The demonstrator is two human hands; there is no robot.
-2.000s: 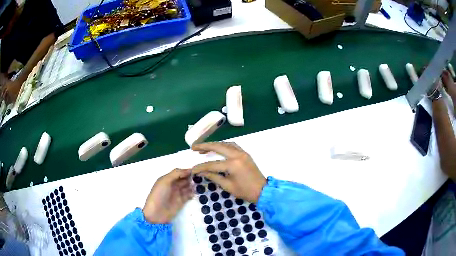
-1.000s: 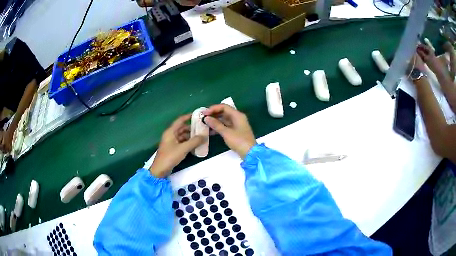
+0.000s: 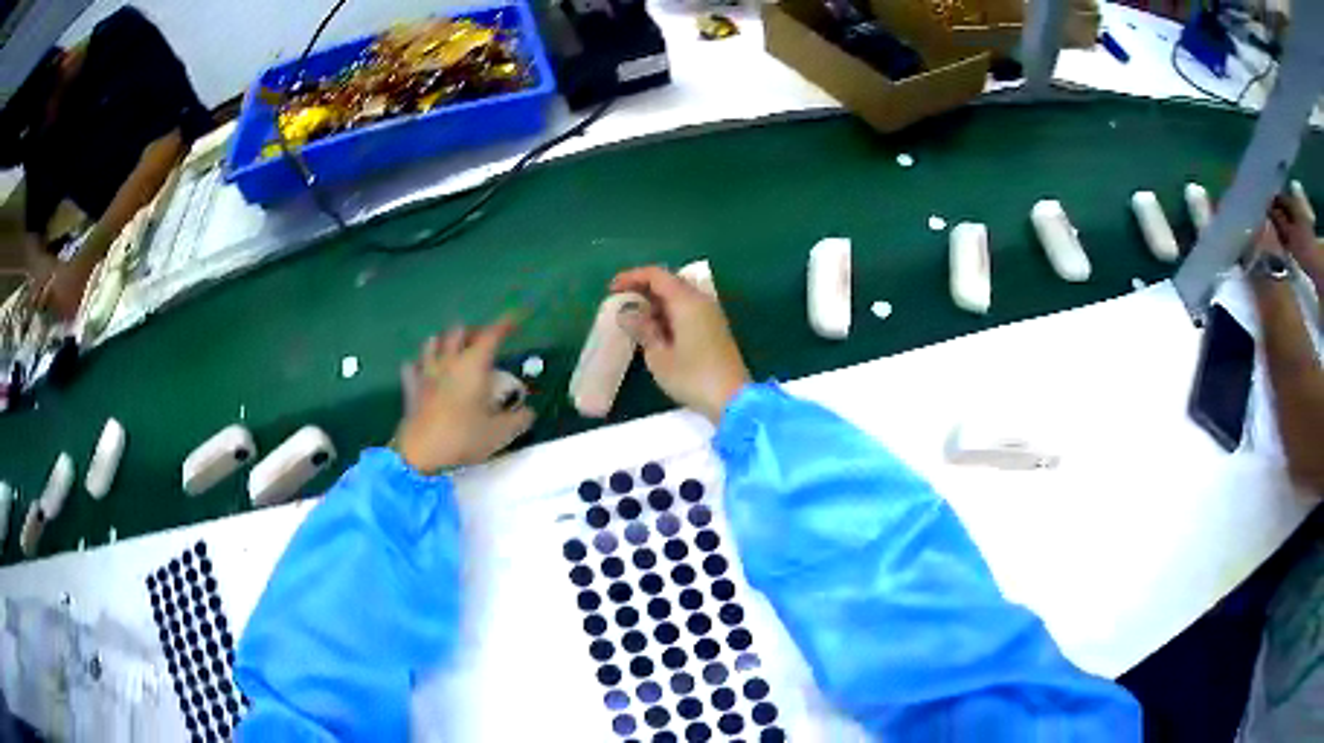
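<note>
My right hand (image 3: 685, 346) has its fingers around the upper end of a cream housing (image 3: 603, 360) that is tilted over the green belt. My left hand (image 3: 462, 404), blurred, is at the belt's near edge with fingers partly spread. Another housing (image 3: 507, 386) with a dark spot shows at its fingertips, mostly hidden; whether the hand grips it cannot be told. A sticker sheet (image 3: 655, 592) with rows of round black pads lies on the white bench between my forearms.
Two spotted housings (image 3: 292, 466) lie on the belt (image 3: 755, 189) at left, several plain ones at right. Another sticker sheet (image 3: 190, 624) is at left. Across the belt are a blue bin (image 3: 392, 148) and cardboard box (image 3: 889, 99). A phone (image 3: 1224, 378), grey post and other people's arms are at right.
The hands have separated. My left hand has moved left, with a spotted housing at its fingers. My right hand has moved from the held housing to another one. The camera view has shifted.
</note>
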